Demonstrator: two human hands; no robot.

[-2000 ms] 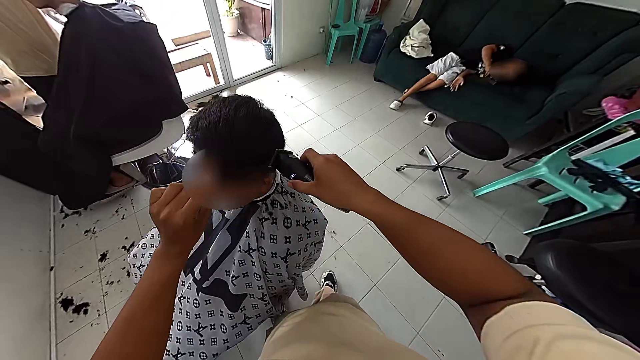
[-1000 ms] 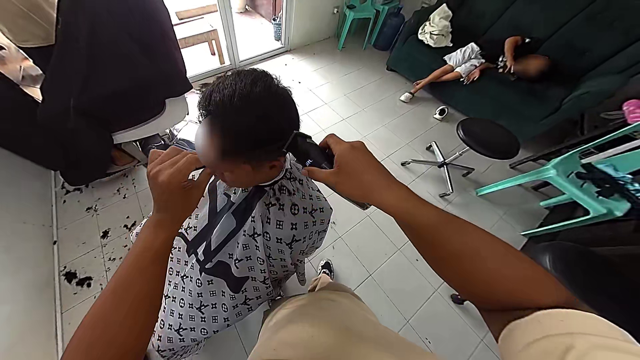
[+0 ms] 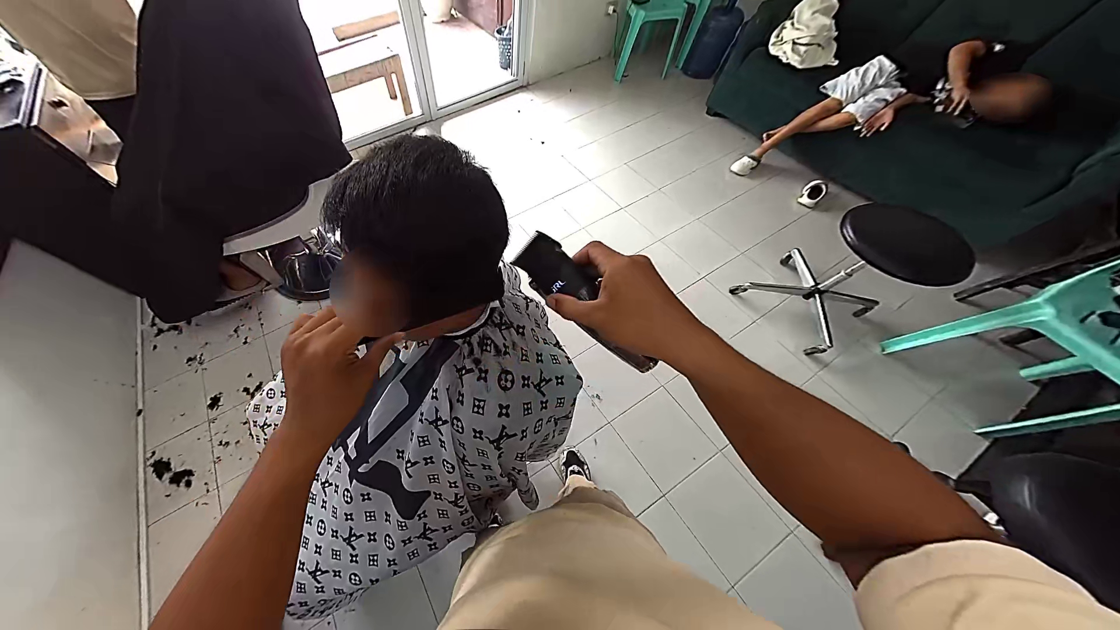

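My right hand [image 3: 626, 302] is closed around a black hair clipper [image 3: 564, 276], its blade end pointing up and left. A small gap lies between the blade and the back of the dark-haired head [image 3: 420, 219] of a seated person. That person wears a white barber cape [image 3: 446, 437] with a black pattern. My left hand [image 3: 328, 363] is by the person's face, fingers curled; a small dark piece shows near its thumb, but I cannot tell what it is or whether the hand grips it.
Another caped person [image 3: 227, 131] sits at the upper left. A black wheeled stool [image 3: 906, 245] and green plastic chair [image 3: 1050, 315] stand at the right. Someone lies on the dark green sofa [image 3: 945, 175]. Cut hair [image 3: 171, 472] lies on the floor tiles.
The clipper was at the back of the person's head in both earlier frames; now it is apart from it, to the right. My left hand stays near the face.
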